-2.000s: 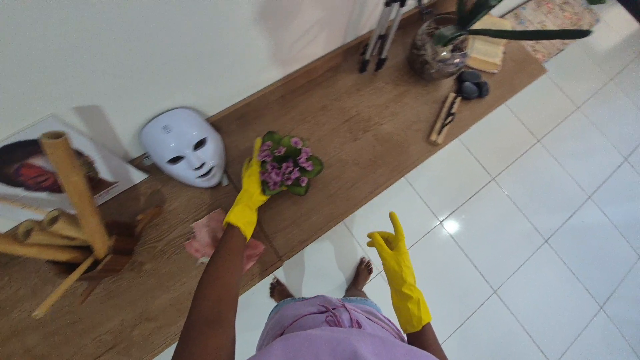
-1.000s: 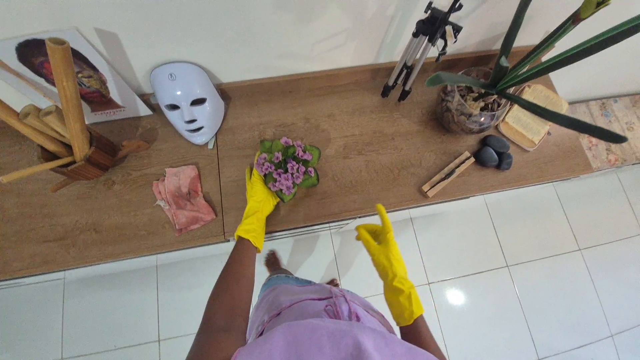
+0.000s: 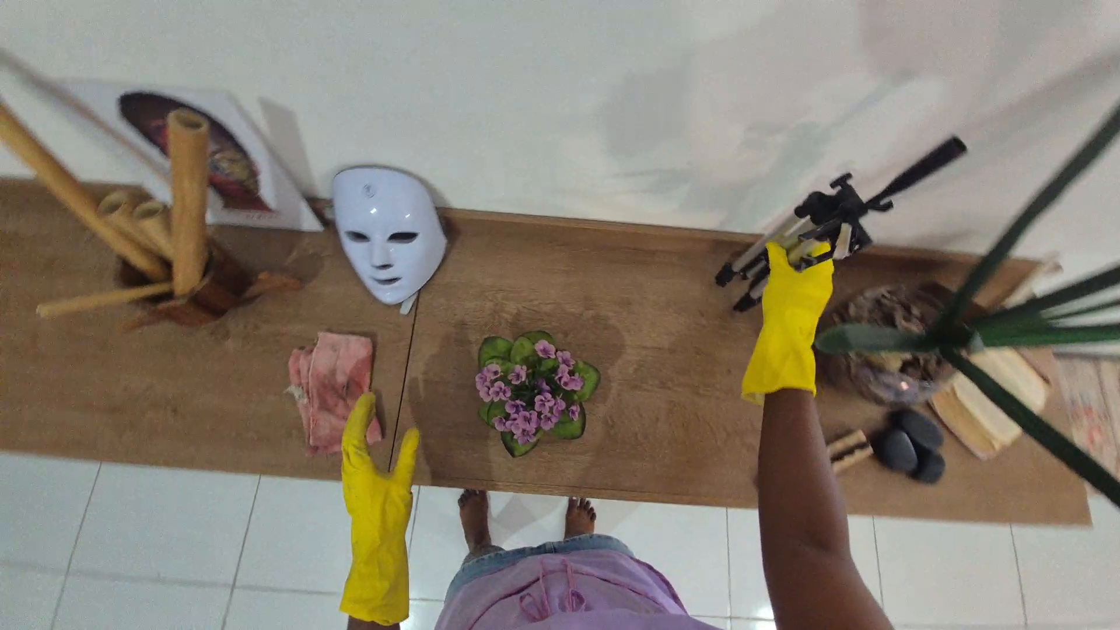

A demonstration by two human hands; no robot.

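My left hand [image 3: 378,516], in a yellow rubber glove, is held over the front edge with thumb and fingers apart, just below a folded pink cloth [image 3: 334,389]. My right hand [image 3: 794,319], gloved the same way, closes around the upper part of a small tripod [image 3: 759,262] at the back of the wooden shelf; my fingertips are partly hidden by its head. Between my hands, nearer the left, a potted plant with purple flowers [image 3: 535,392] stands on the shelf. A white face mask [image 3: 389,232] leans at the wall.
Bamboo stems [image 3: 188,201] in a wooden holder and a picture [image 3: 210,157] stand at the left. At the right are a glass bowl [image 3: 884,376] with a long-leaved plant, black stones [image 3: 914,446], an open book [image 3: 993,402] and a small wooden piece [image 3: 849,451].
My left hand has let go of the flowering plant and moved back toward the cloth. My right hand has gone from over the floor to the tripod and taken hold of it.
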